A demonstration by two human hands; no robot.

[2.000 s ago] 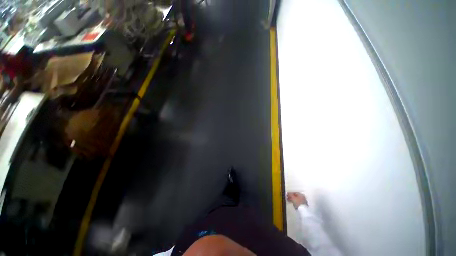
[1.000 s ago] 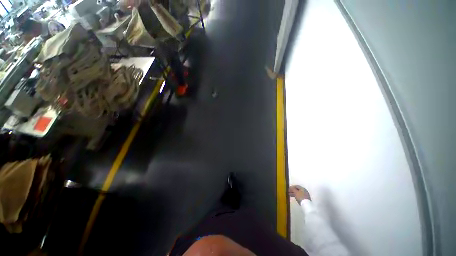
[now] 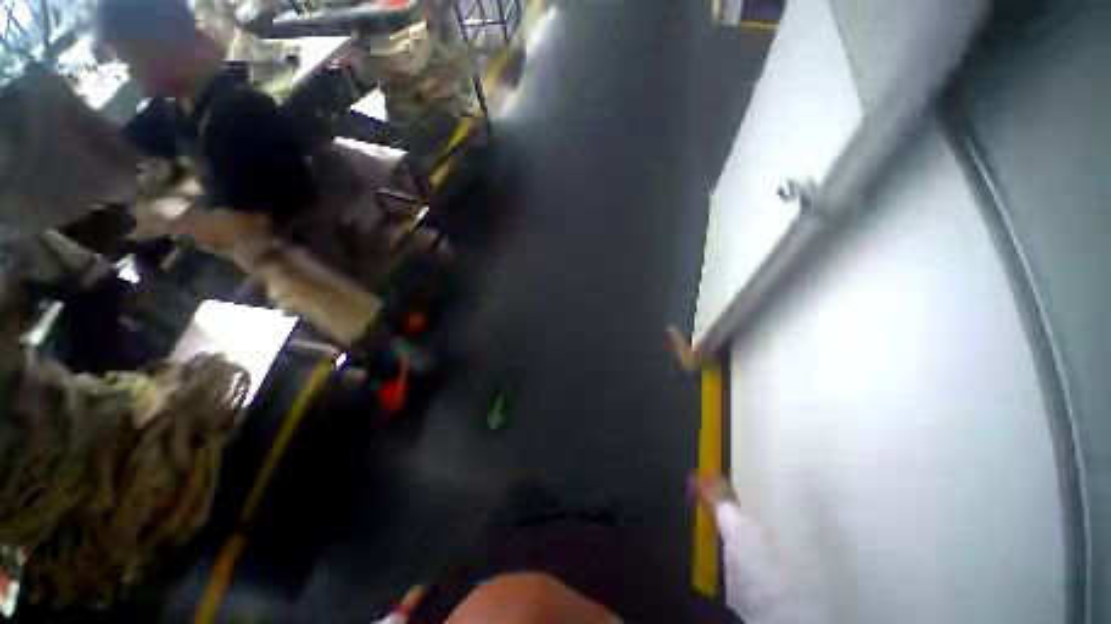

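Note:
My right hand (image 3: 709, 489) hangs low at the right, small and blurred, in front of the yellow line beside the white wall. I cannot tell its finger shape or whether it holds anything. My left hand (image 3: 413, 600) shows only partly at the bottom edge, with red at the wrist; its fingers are unclear. Neither hand visibly touches the work. A heap of beige bags with rope handles (image 3: 116, 469) lies at the lower left, next to a white tabletop (image 3: 244, 338).
The dark grey aisle floor (image 3: 585, 244) runs ahead, with a green arrow mark (image 3: 498, 411). A white door with a knob (image 3: 774, 171) stands at the right. A person (image 3: 250, 146) works among beige cloth at the left. Orange-red objects (image 3: 394, 385) lie near the left yellow line.
The view has advanced along the aisle. The beige heap has moved down and left, a person and the door have come into view, and my left hand now shows at the bottom.

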